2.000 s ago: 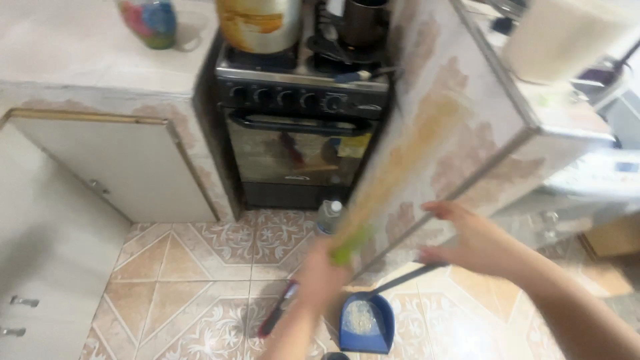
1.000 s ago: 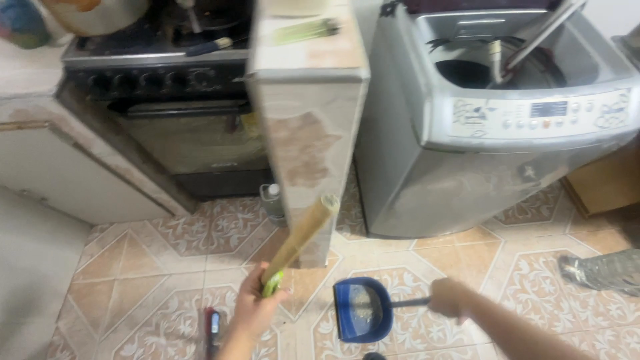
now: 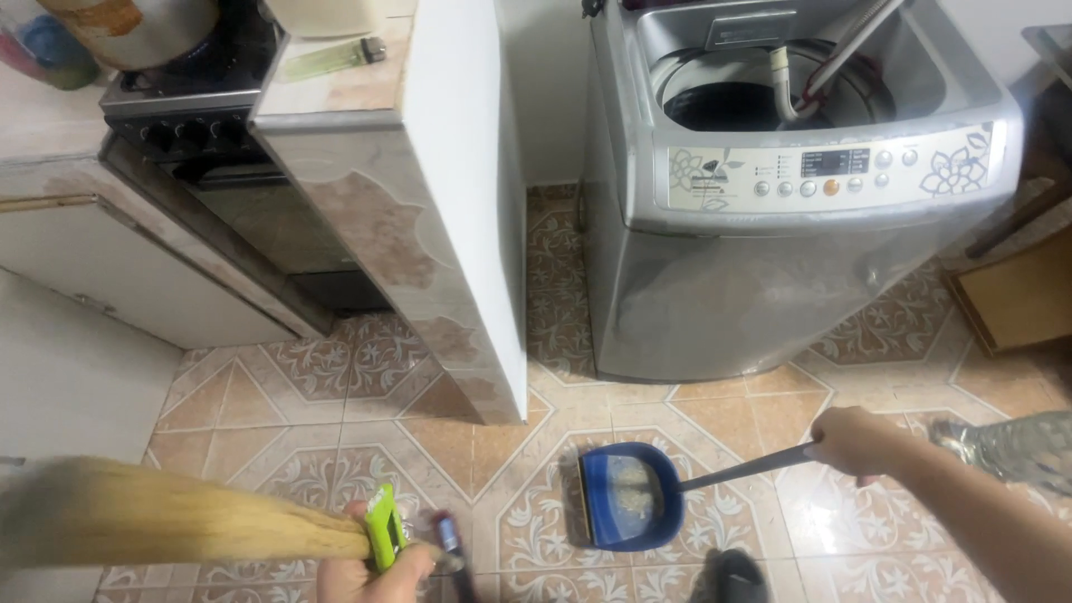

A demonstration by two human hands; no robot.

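My left hand (image 3: pixel 377 574), at the lower left, grips a pale yellow wooden stick (image 3: pixel 193 515) together with a lime-green plastic piece (image 3: pixel 385 528). The stick reaches to the left edge, where it blurs. My right hand (image 3: pixel 858 444) is closed around the grey handle (image 3: pixel 749 466) of a blue dustpan (image 3: pixel 632 497). Whitish debris lies in the pan, which is low over or on the tiled floor; I cannot tell which. Beside my left hand, a dark and red object (image 3: pixel 452 553) with a light label is partly cut off by the lower edge.
A grey top-loading washing machine (image 3: pixel 754 293) stands open, a hose (image 3: pixel 783 84) in its tub. A narrow tiled partition (image 3: pixel 377 226), bearing a green lighter (image 3: pixel 331 60), separates it from the stove (image 3: pixel 201 126). At right are a plastic bottle (image 3: pixel 1017 444) and a wooden board (image 3: pixel 1017 289).
The view has swung right. The stick in my left hand pointed up and right a second ago and now points left. My right hand, apart from the handle's end at first, now holds it.
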